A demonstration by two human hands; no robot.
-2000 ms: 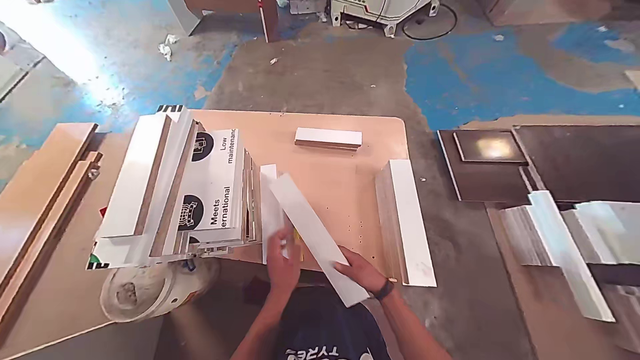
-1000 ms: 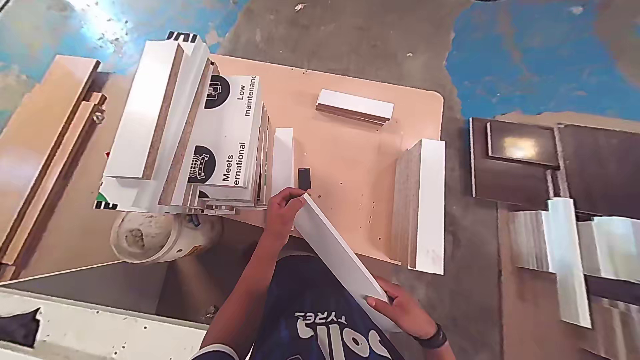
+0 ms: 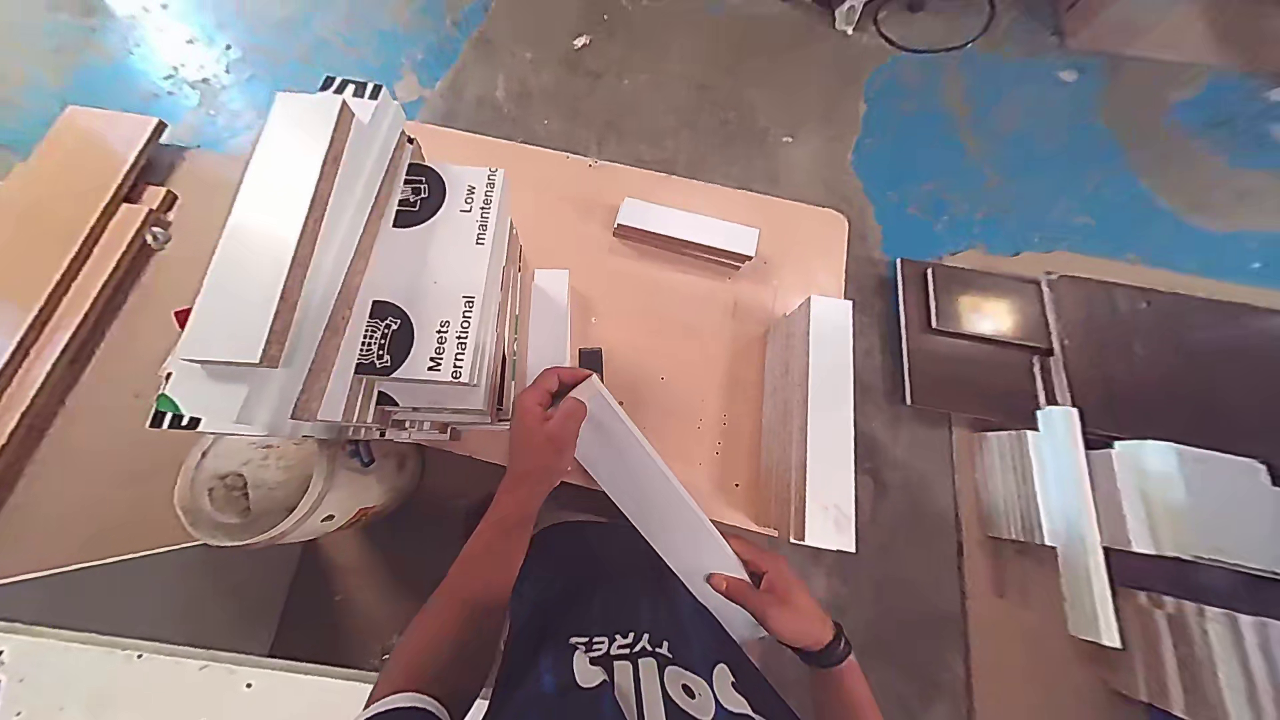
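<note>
A long white board strip (image 3: 665, 505) lies slantwise in front of my body. My left hand (image 3: 548, 420) grips its upper end, and my right hand (image 3: 780, 595), with a dark band at the wrist, holds it near the lower end. Just beyond my left hand a small black block (image 3: 591, 361) rests on the tan table board (image 3: 680, 320), beside another white strip (image 3: 549, 315). A stack of white-topped strips (image 3: 828, 430) stands at the table's right edge, and a short stack (image 3: 688, 228) sits near the far edge.
Large white panels with black print (image 3: 430, 280) are piled at the left, strips (image 3: 270, 230) on top. Below them is a dirty white bucket (image 3: 260, 490). Brown boards (image 3: 75, 200) lie far left; dark panels (image 3: 1160, 350) and a pale strip (image 3: 1080, 540) lie at right.
Both hands keep hold of the white strip, which was over the table two seconds ago and is now closer to my body. The black block has come into sight since the earliest frame.
</note>
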